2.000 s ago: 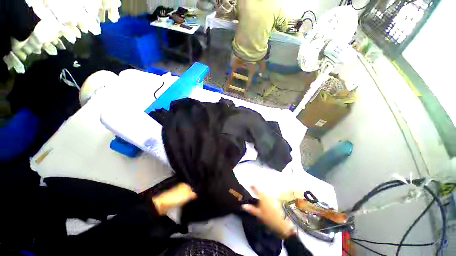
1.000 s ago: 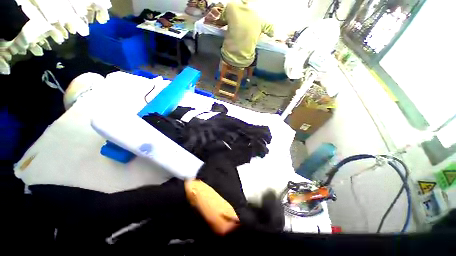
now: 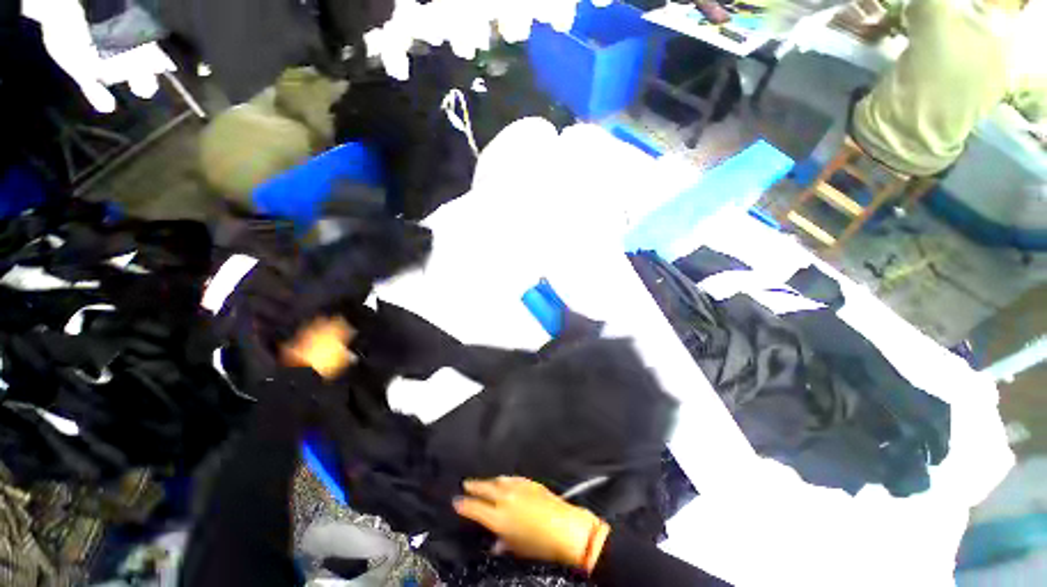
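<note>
A black garment (image 3: 563,413) lies spread over the near side of the white table (image 3: 534,224) and its near edge. My right hand (image 3: 528,522) rests on its near part, palm down, fingers extended and not closed on cloth. My left hand (image 3: 322,347) is blurred, at dark cloth by the table's left edge; whether it grips cloth is unclear. More crumpled black cloth (image 3: 792,367) with a white strip lies beyond the pale sleeve board (image 3: 689,378). The board's blue base (image 3: 723,195) shows behind it. The iron is out of view.
Black pieces with white patches (image 3: 103,355) are heaped at the left. A blue bin (image 3: 591,63) stands beyond the table. A person in a pale top (image 3: 936,92) sits on a wooden stool (image 3: 844,195) at the upper right. White items hang at the top.
The view has swung left, bringing the heap in and taking the iron out of view. My left hand now shows at the table's left edge. The near black garment now lies spread out under my right hand.
</note>
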